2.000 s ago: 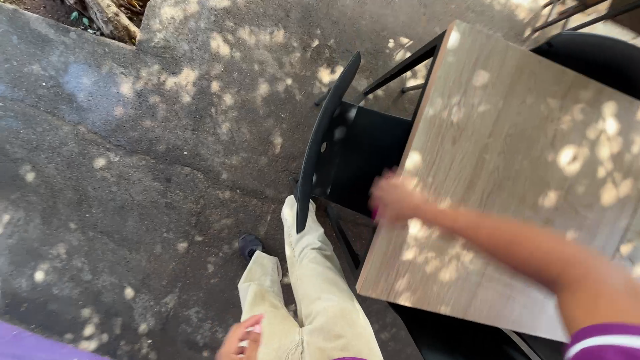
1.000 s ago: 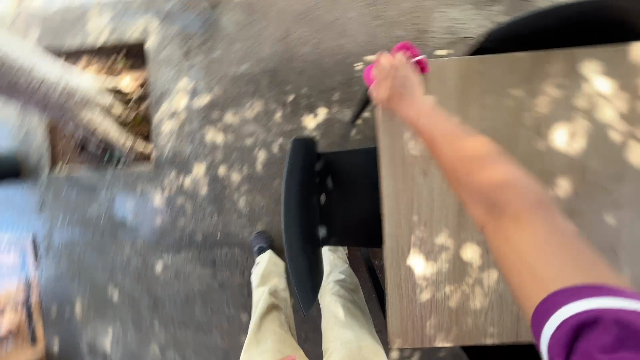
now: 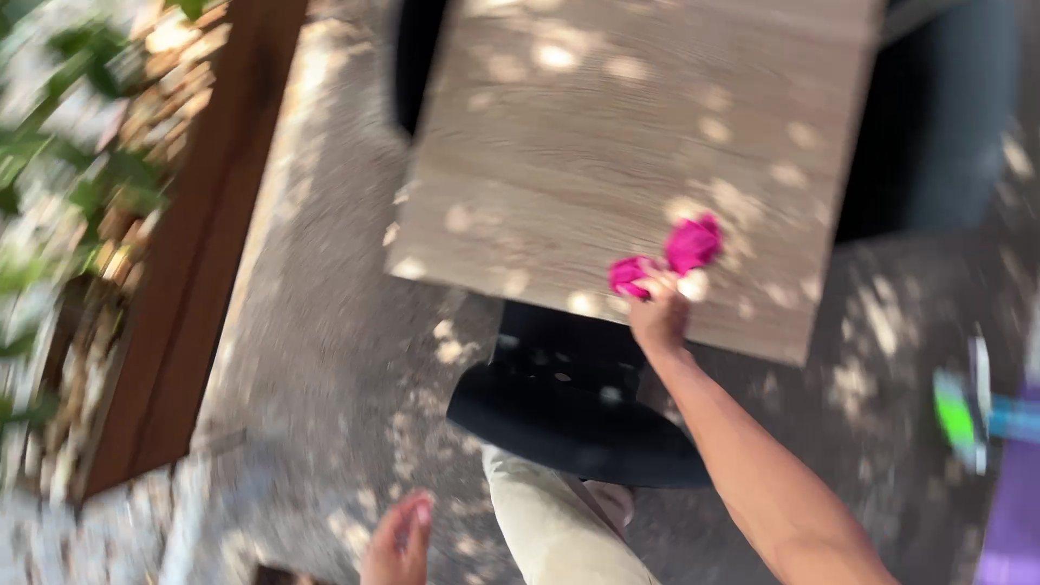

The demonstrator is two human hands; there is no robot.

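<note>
My right hand (image 3: 662,309) grips a bright pink cloth (image 3: 693,244), bunched so that it bulges out on both sides of my fingers. The cloth is on or just over the wood-grain tabletop (image 3: 569,162), close to the table's near edge. At the lower left my left hand (image 3: 398,540) hangs over the ground, fingers apart, holding nothing. Between my legs and the table is a black chair (image 3: 577,426), its seat partly under the tabletop.
More black chairs stand at the table's left side (image 3: 416,73) and right side (image 3: 918,138). A brown planter edge (image 3: 195,244) with leafy plants runs along the left. At the far right are a purple surface (image 3: 1011,504) and a blurred green object (image 3: 955,410).
The view has swung widely round the table. My right hand has moved from the table's corner to its edge above the chair, still gripping the pink cloth. My left hand has come into view.
</note>
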